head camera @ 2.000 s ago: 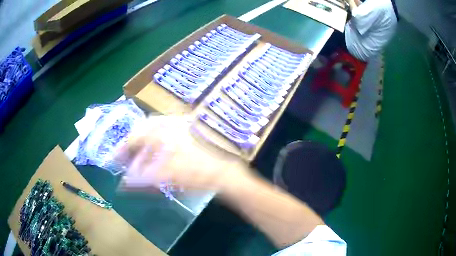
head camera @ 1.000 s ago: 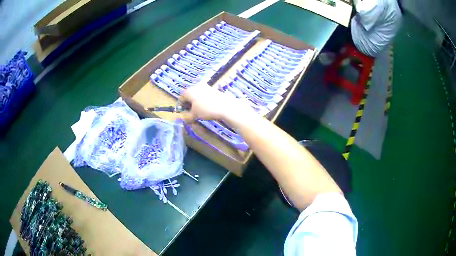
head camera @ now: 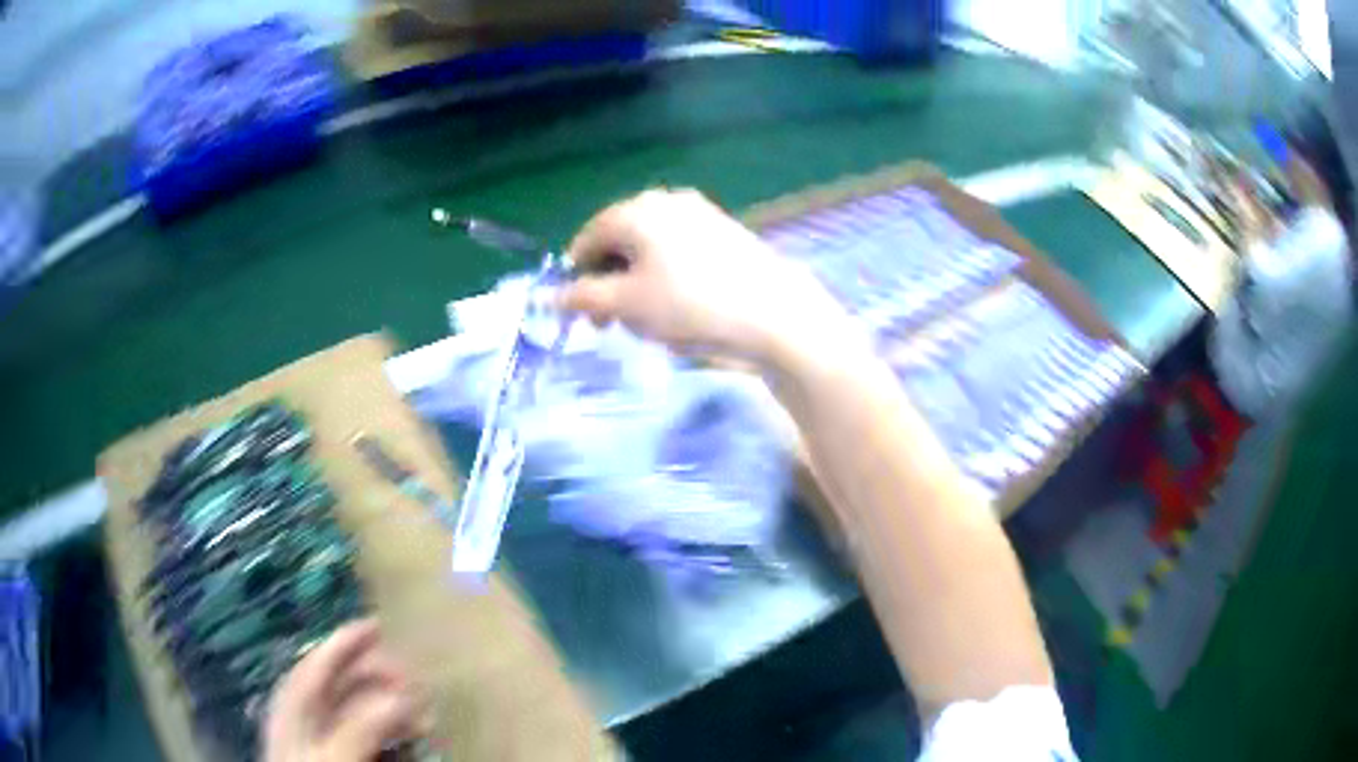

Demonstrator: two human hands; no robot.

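My right hand is raised above the bench and grips the end of a pale housing half, which hangs down towards the cardboard sheet. A thin dark tool with a light tip also sticks out of this hand to the left. My left hand is blurred at the bottom edge, over the near end of the pile of green circuit boards; whether it holds one cannot be told. A single board lies apart to the right of the pile.
Crumpled plastic bags lie between the cardboard and the shell tray, which holds rows of pale shells. A blue bin of pale parts stands at the far left, beside cartons. A person sits at the far right near a red stool.
The view has swung, so the bench appears further right. My right hand has left the tray with a housing half and the thin tool in it. My left hand has come into view at the bottom.
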